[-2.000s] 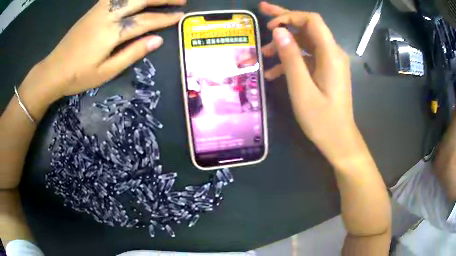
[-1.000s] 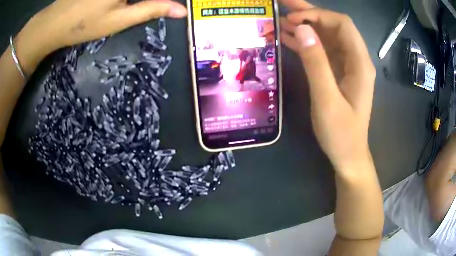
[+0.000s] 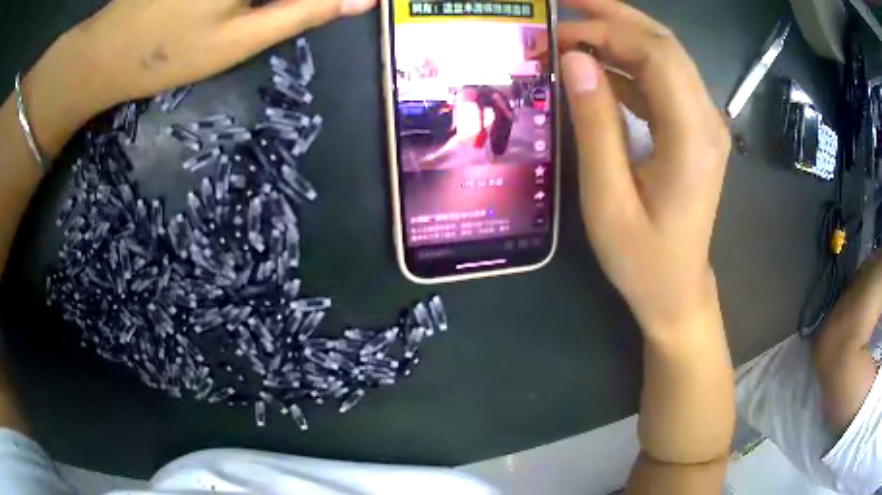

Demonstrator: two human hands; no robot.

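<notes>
A smartphone [image 3: 474, 145] in a pale case lies screen up on the dark mat, showing a bright pink video; its top is cut off by the picture's edge. A large loose heap of small dark, clear-glinting plastic inserts [image 3: 213, 280] lies left of and below it. My left hand [image 3: 184, 48] is at the upper left, its thumb tip by the phone's left edge; its other fingers are cut off. My right hand [image 3: 643, 145] is right of the phone, fingers bent and apart, fingertips at the phone's right edge. Whether either grips it is unclear.
A thin silver-white tool [image 3: 759, 72] lies at the upper right. Beside it is a small handset-like block with key rows [image 3: 817, 140]. A black cable [image 3: 822, 280] with an orange-yellow piece lies near the right edge. Another person's arm and white top [image 3: 808, 401] show at the lower right.
The phone has shifted a little right and away from me relative to the heap, and its video picture has changed. Both hands remain beside it. The view has also shifted.
</notes>
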